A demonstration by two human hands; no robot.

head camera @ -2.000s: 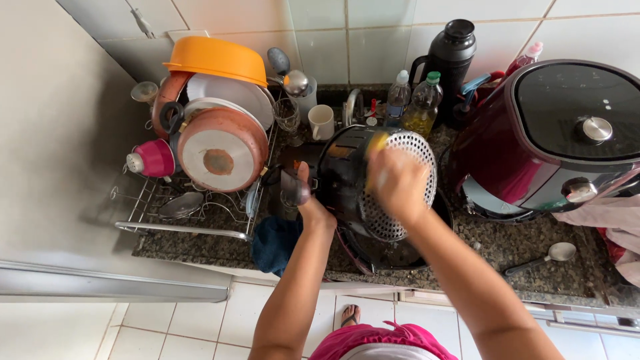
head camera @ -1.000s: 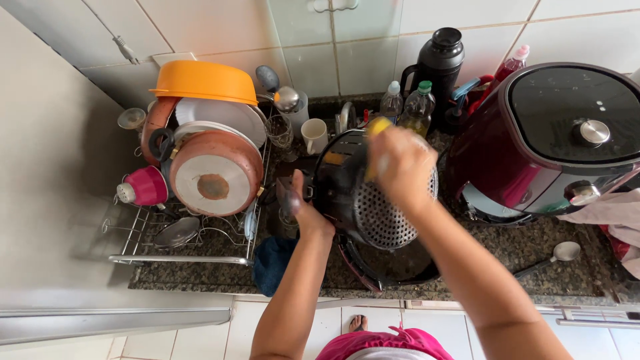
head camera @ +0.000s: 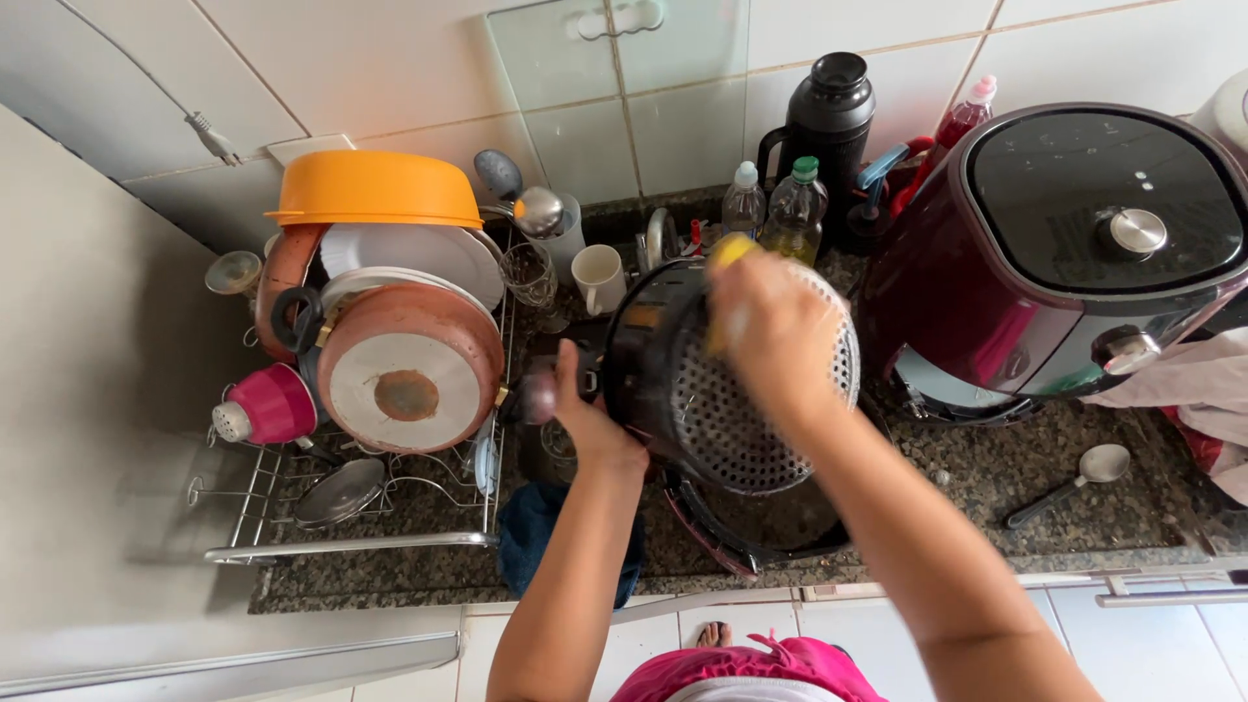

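A black air fryer basket (head camera: 751,429) with a perforated bottom is tilted over the sink, its underside turned up toward me. My left hand (head camera: 590,414) grips the basket by its handle side, with the thumb raised. Blurred by motion, my right hand (head camera: 770,322) presses a yellow sponge (head camera: 731,251) on the perforated bottom near its upper edge. Below the basket lies a black air fryer drawer (head camera: 760,546) with a dark red front, partly hidden. The dark red air fryer body (head camera: 975,283) stands at the right.
At the left a wire dish rack (head camera: 361,541) holds pans, plates and an orange plastic bowl (head camera: 380,190). Behind the sink are a white mug (head camera: 599,278), plastic bottles (head camera: 795,210) and a black thermos (head camera: 829,122). A blue cloth (head camera: 531,536) hangs at the counter edge; a spoon (head camera: 1102,465) lies right.
My right hand with the sponge has shifted over the basket's bottom. The basket stays in my left hand, its perforated bottom turned somewhat more toward me than two seconds ago.
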